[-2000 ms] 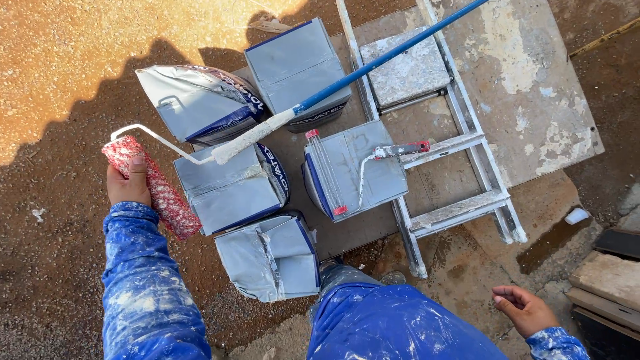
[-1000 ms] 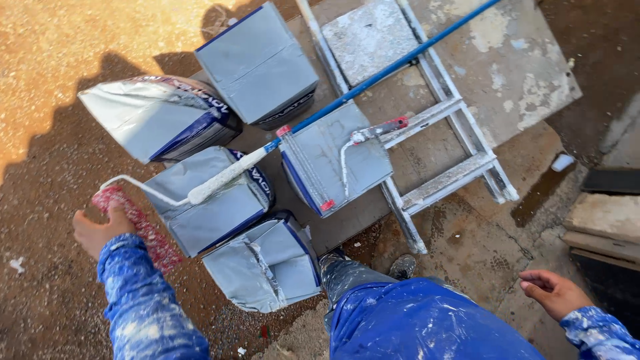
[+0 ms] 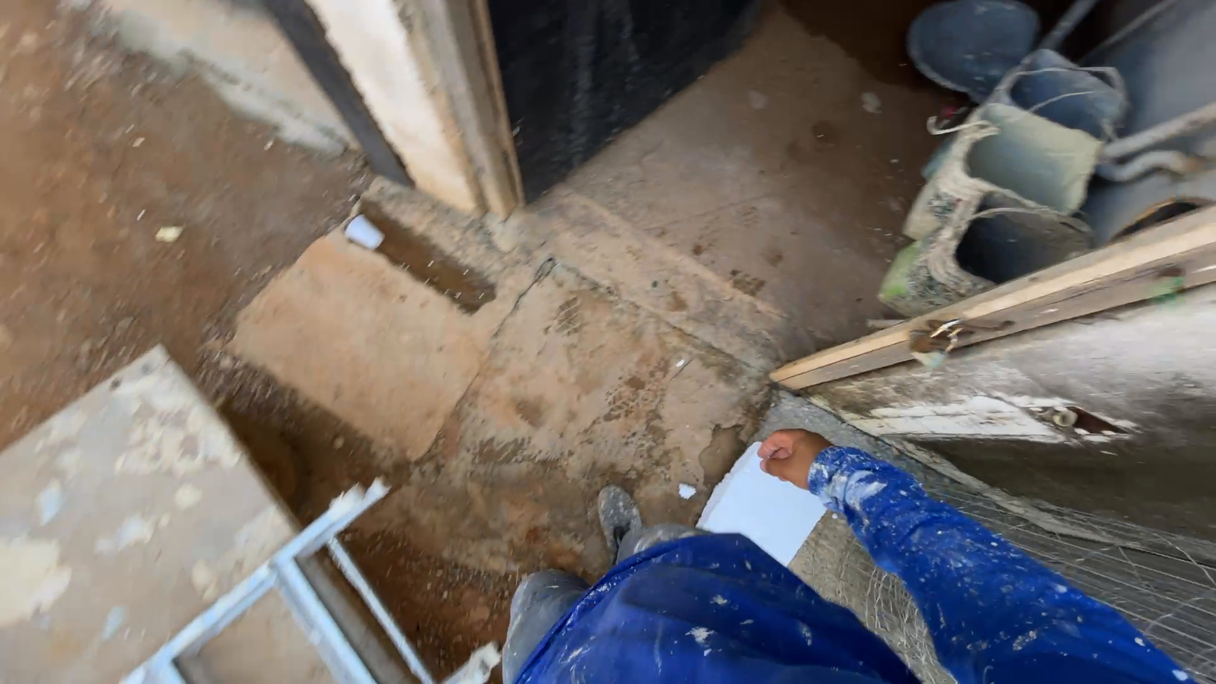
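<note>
My right hand (image 3: 794,456) is at the lower right, its fingers curled, over the upper edge of a white sheet-like piece (image 3: 765,513); whether it touches or holds that piece I cannot tell. The sleeve around that arm is blue and spattered with white paint. My left hand is out of view, as are the paint roller and the boxes. An aluminium ladder (image 3: 309,608) lies at the lower left, partly over a paint-stained board (image 3: 123,503).
An open doorway has a wooden frame (image 3: 1007,299) on the right and a post (image 3: 456,114) on the left. Used buckets (image 3: 1031,157) stand inside by the wall. A white cup-like object (image 3: 364,232) lies by a wet groove. Wire mesh (image 3: 1121,579) spreads at the lower right.
The view has swung far right to the doorway. My left hand, earlier holding the red-and-white roller, has left the view. My right hand is now over the white piece.
</note>
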